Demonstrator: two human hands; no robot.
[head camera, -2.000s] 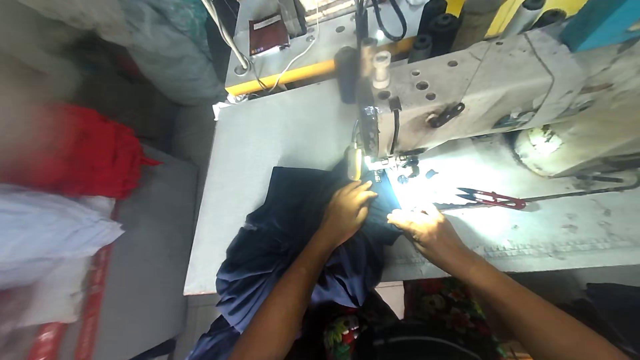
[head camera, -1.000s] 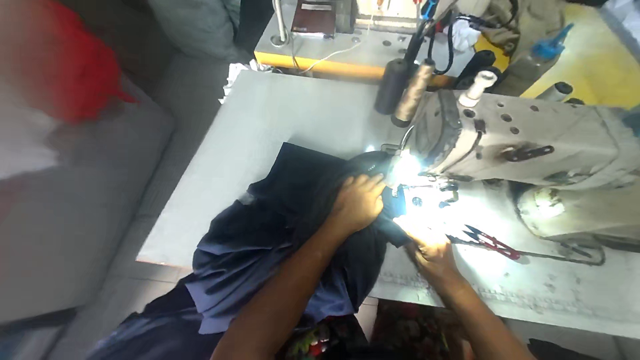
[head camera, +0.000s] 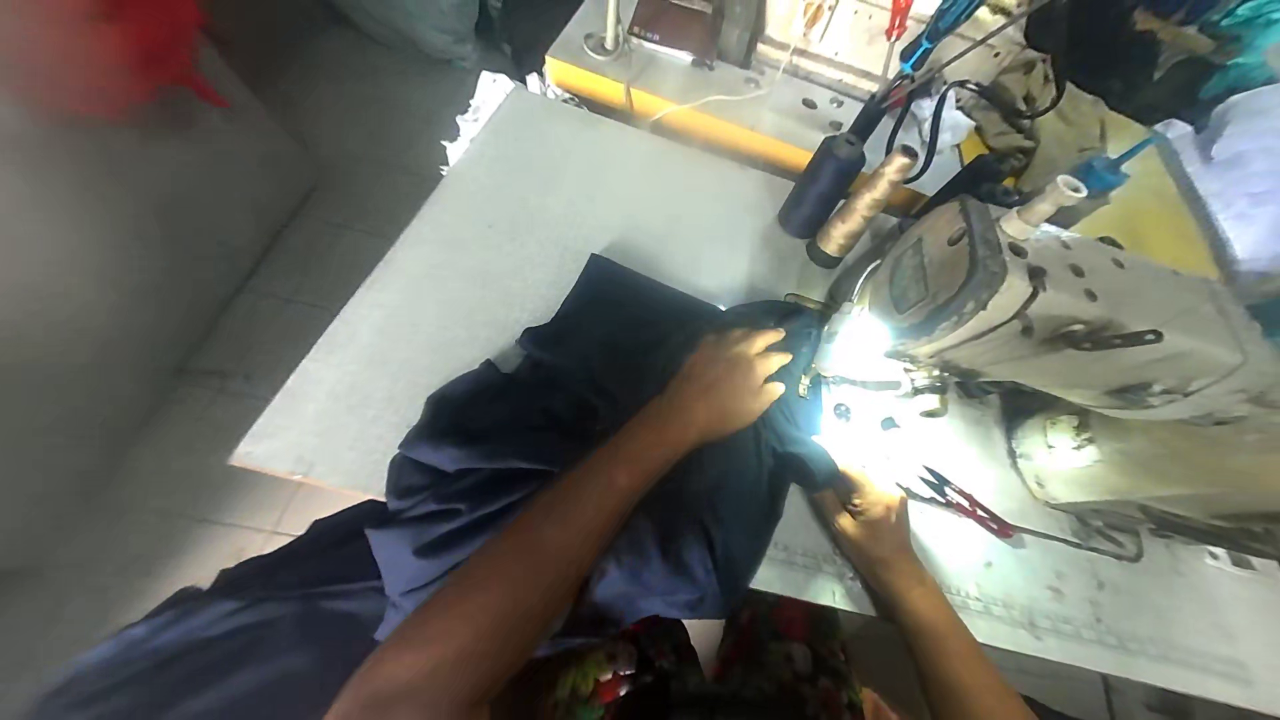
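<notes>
Dark navy fabric (head camera: 640, 330) lies bunched on the sewing table and hangs over its front edge at the left. Spread on this cloth, close to the needle area, is my left hand (head camera: 730, 380), palm down with fingers a little apart. My right hand (head camera: 870, 510) has its fingers curled at the cloth's right edge, in front of the presser foot; its grip is partly hidden by glare. An industrial sewing machine (head camera: 1100, 320) stands at the right, its lamp glaring over the needle. Red-handled thread snips (head camera: 970, 505) lie right of my right hand.
A dark thread cone (head camera: 822, 188) and a tan thread cone (head camera: 862, 208) stand behind the machine head. The sewing table's pale top (head camera: 480, 250) reaches left. Beyond it is a second machine table with a yellow edge (head camera: 690, 125). Red cloth (head camera: 110, 60) is at the far left.
The view has shifted since the earlier frames. The cloth's right edge has come away from the needle area toward the front, with my right hand at it. My left hand has stayed on the cloth.
</notes>
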